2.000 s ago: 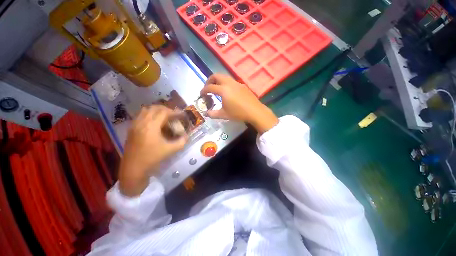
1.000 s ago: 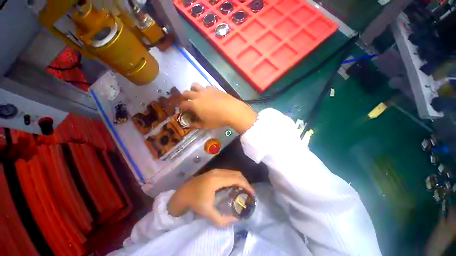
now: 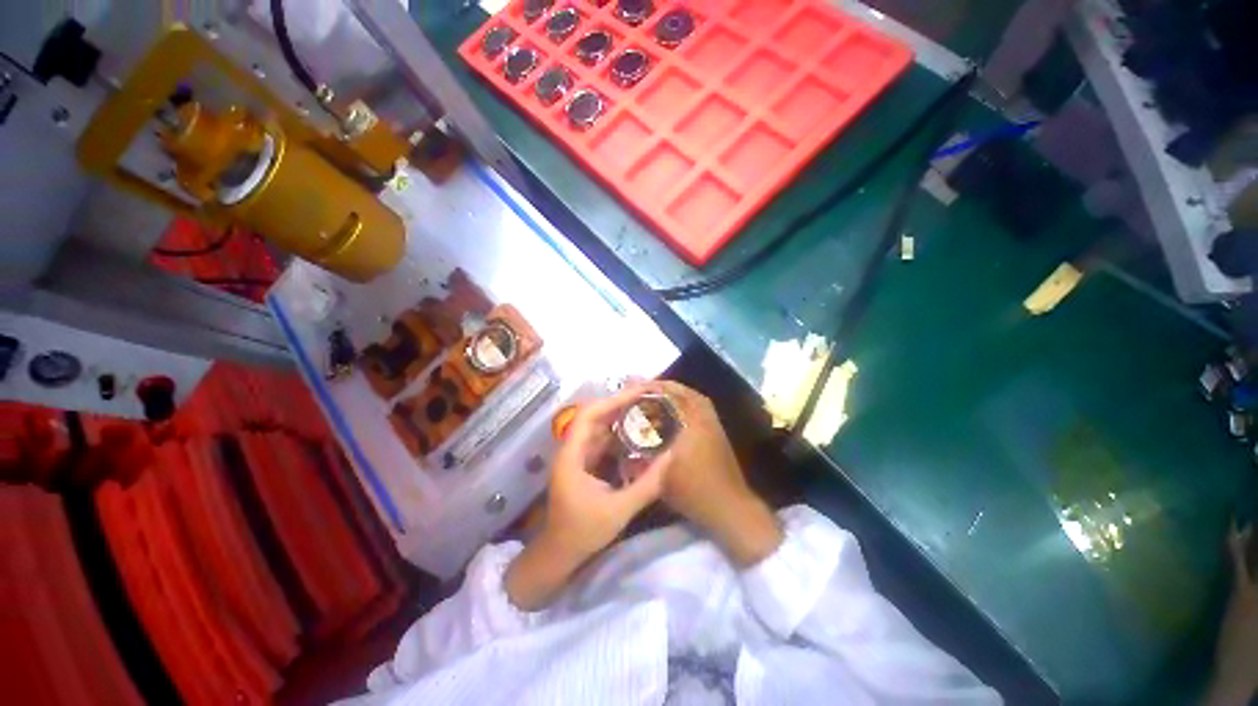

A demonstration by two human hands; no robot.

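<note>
A round metal watch case with a shiny rim and a pale, coppery inside is held up in front of the white machine base. My left hand grips it from the left and my right hand touches it from the right. Fingers hide part of its sides. A second round case sits in the orange-brown press fixture, with no hand on it.
The yellow press cylinder stands above the fixture. The red-orange tray holds several round units. The emergency stop button is partly hidden by my left hand. Red-orange trays are stacked at left. A person's hand shows at the right edge.
My right hand has left the fixture, exposing the case there, and moved to the held case. My left hand has raised that case from near my lap. The view has shifted slightly.
</note>
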